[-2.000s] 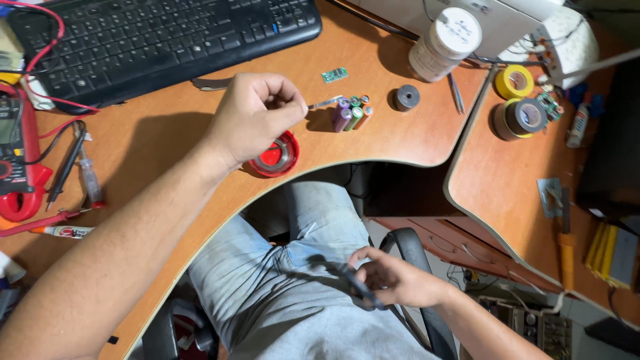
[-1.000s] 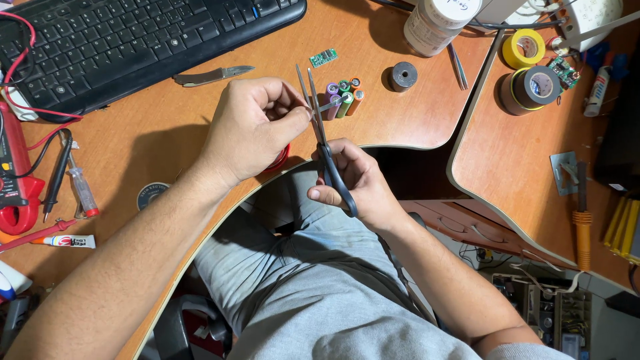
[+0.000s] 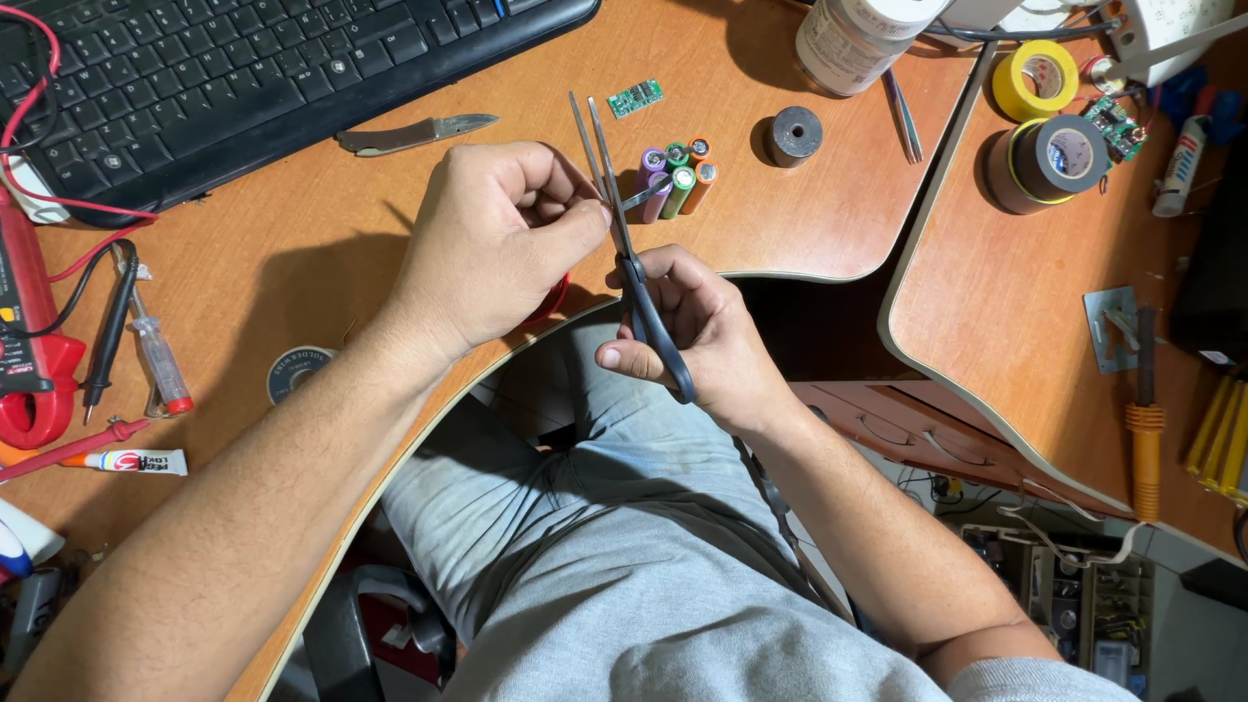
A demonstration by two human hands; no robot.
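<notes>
My left hand (image 3: 512,234) pinches a thin metal strip (image 3: 645,192), which passes between the blades of black-handled scissors (image 3: 629,249). My right hand (image 3: 697,341) holds the scissors by the handles, blades pointing up and slightly apart. Just beyond the strip stand several cylindrical battery cells (image 3: 680,185) with purple, green and orange wraps. Above them lies a small green circuit board (image 3: 636,98). A folding knife (image 3: 417,135), blade out, rests left of it. Part of a red round object (image 3: 552,300) shows beneath my left hand.
A keyboard (image 3: 244,88) and red clamp meter (image 3: 29,341) lie left, near a screwdriver (image 3: 159,351) and solder wire spool (image 3: 297,370). A grey roll (image 3: 795,136), plastic jar (image 3: 858,44) and tweezers (image 3: 903,117) are right. Tape rolls (image 3: 1035,80) and a soldering iron (image 3: 1145,439) occupy the side table.
My right hand has come up from over my lap with the scissors to the strip at my left hand. The folding knife, largely hidden two seconds ago, now shows fully.
</notes>
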